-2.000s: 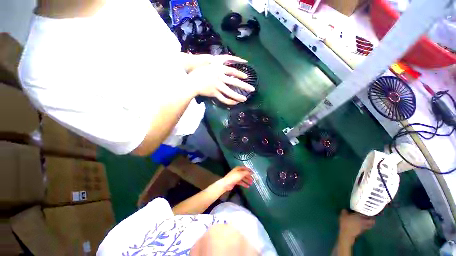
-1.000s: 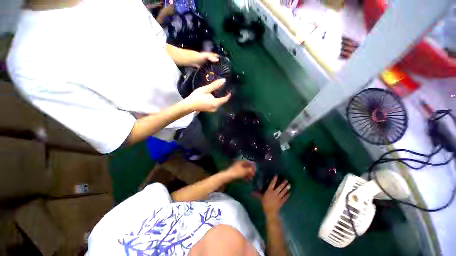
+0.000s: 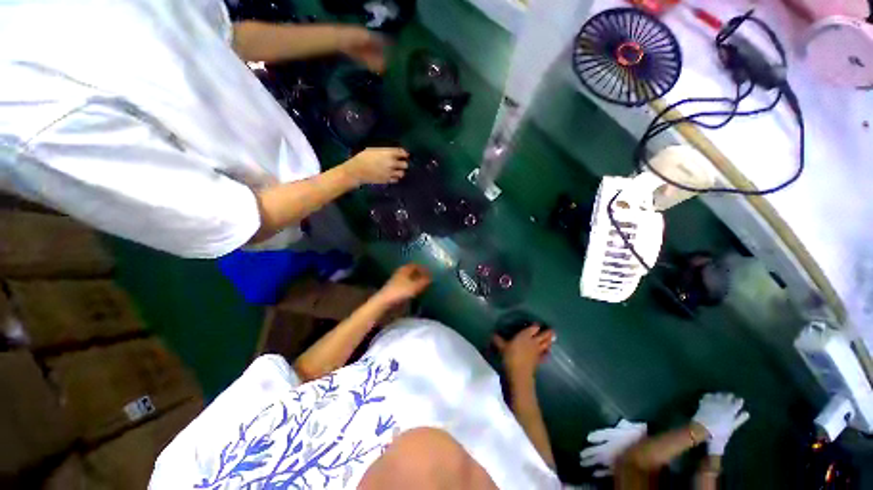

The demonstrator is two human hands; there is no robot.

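My left hand is over the near bench edge, fingers curled; I cannot tell whether it holds anything small. My right hand is on a black round fan part, with its fingers over the part's near rim. Black front grilles with small orange-red centres lie between and beyond my hands. More dark grilles lie in an overlapping group farther up the green bench. Their outlines are blurred.
A neighbour's bare hand is over the grille group. Another person's white-gloved hands are at lower right. A cream fan, metal post, black cable and shelf grille are at right. Cartons stand left.
The view has shifted, bringing gloved hands in at lower right. My right hand has come from near the cream fan to the black part. The neighbour's hands have moved apart, no longer around a grille.
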